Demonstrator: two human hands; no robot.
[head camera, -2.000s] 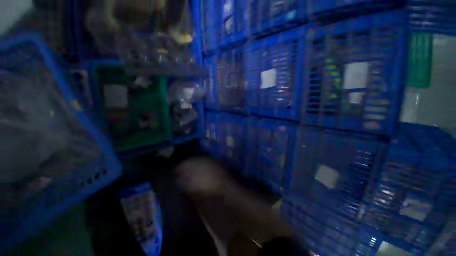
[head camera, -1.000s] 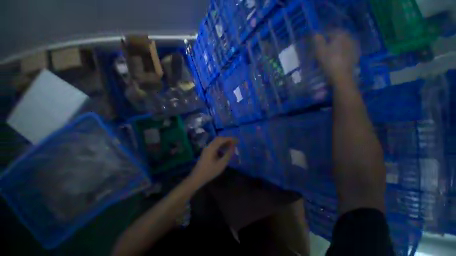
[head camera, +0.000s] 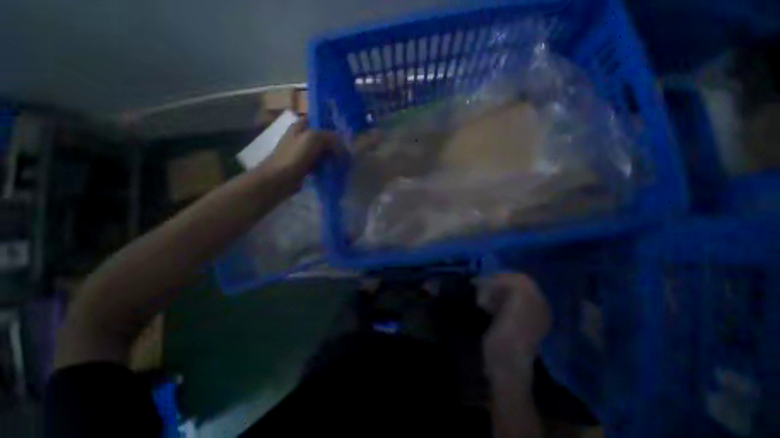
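A blue plastic crate (head camera: 505, 244) with slatted sides is in front of me, tilted so its inside shows. A shiny clear plastic bag (head camera: 590, 128) and brown contents, too blurred to name, lie in it. My left hand (head camera: 312, 150) is closed on the crate's left side, with the fingertips partly hidden. My right hand (head camera: 515, 308) is blurred, just below the crate's near edge; whether it touches the crate is unclear.
Blue crates (head camera: 701, 316) are stacked at the right. Another blue crate (head camera: 248, 278) with clear plastic sits low behind my left forearm, near a white box (head camera: 269, 141). Cardboard boxes (head camera: 195, 174) and dim shelving (head camera: 38, 214) stand at the left. The floor is green.
The view has turned. A blue crate now fills the upper middle, and my left hand has taken hold of its side. My right hand has come down from the stacked crates.
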